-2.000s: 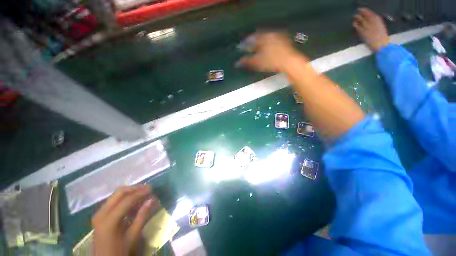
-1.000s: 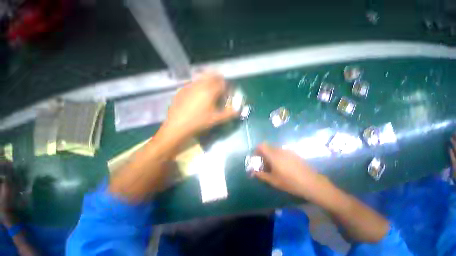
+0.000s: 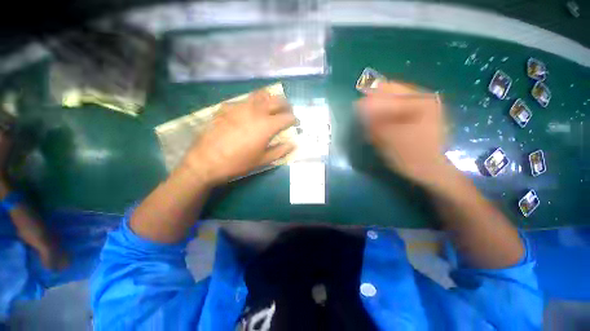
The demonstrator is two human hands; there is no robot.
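My left hand [image 3: 236, 139] lies over the yellowish striped sheet [image 3: 174, 132], left of centre, its fingers apart at the sheet's right edge. The fingertips reach a pale card [image 3: 308, 182]. Glare and blur hide what lies at the card's upper part beside them. My right hand [image 3: 407, 126] is blurred, right of the card, with its fingers curled. A thin dark line, seemingly the tweezers [image 3: 427, 96], crosses it; the tip is hidden. A watch housing [image 3: 369, 80] lies on the green bench just beyond the right fingers.
Several housings [image 3: 497, 161] are spread on the right of the bench. A shiny clear sleeve [image 3: 246, 57] lies beyond the striped sheet. A stack of spare sheets [image 3: 100, 71] is at the far left. A pale rail [image 3: 401, 18] curves along the back. Another person's arm [image 3: 29, 226] is at the left edge.
The view has swung down towards my lap. My left hand has come back from beyond the card onto the striped sheet. My right hand has left the housing near the front edge and is farther from me.
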